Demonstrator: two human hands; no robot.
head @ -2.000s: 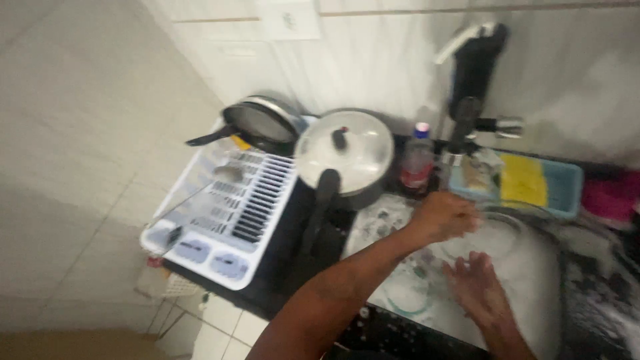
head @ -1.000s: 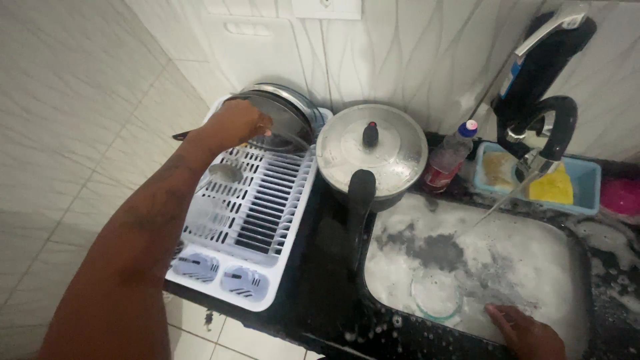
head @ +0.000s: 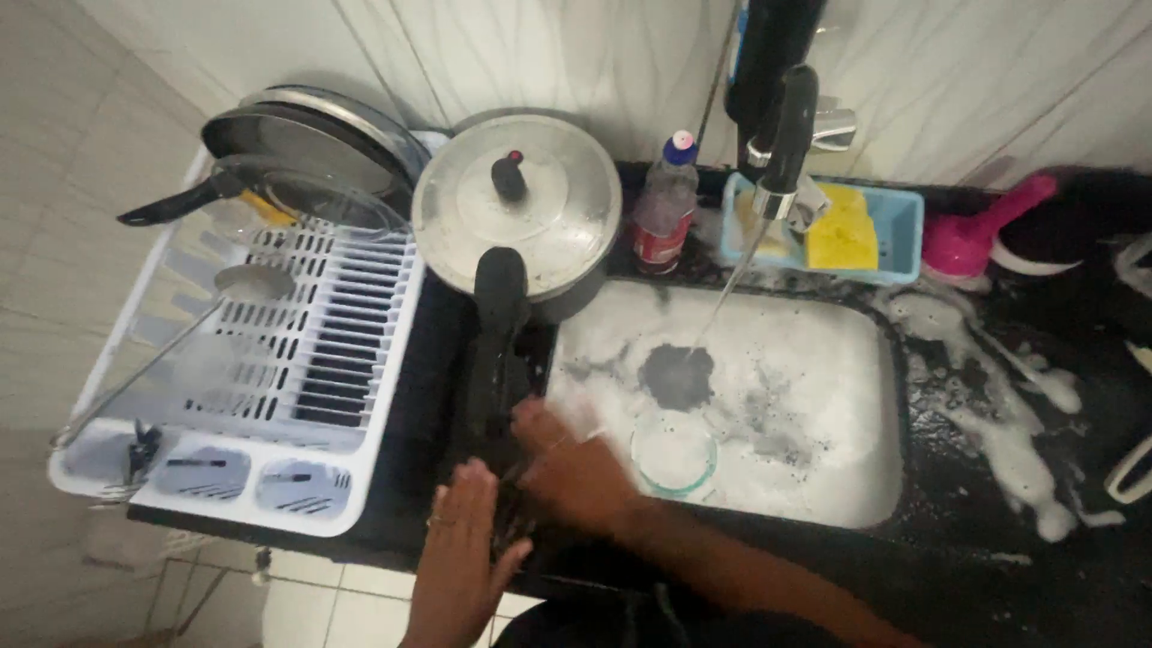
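My left hand (head: 463, 540) is held over the counter's front edge, fingers extended and nothing in it. Close beside it on the right, my right hand (head: 576, 468) is blurred by motion above the sink's left front corner; whether it holds anything is unclear. A glass bowl or lid with a greenish rim (head: 675, 454) sits in the foamy water of the sink (head: 886, 423). Water runs from the black faucet (head: 787, 144) into the foam. Left of the sink stands a pressure cooker (head: 558, 216), its black handle pointing toward my hands.
A white dish rack (head: 382, 432) at left holds a frying pan (head: 270, 135), a clear glass lid (head: 333, 202) and a ladle (head: 256, 282). Behind the sink are a plastic bottle (head: 664, 211), a blue tray (head: 909, 238) with a yellow sponge (head: 841, 229), and a pink plastic utensil (head: 972, 238).
My left hand has come back from the dish rack, where it was at the pans, to the counter's front edge. My right hand has moved left from the sink's front right.
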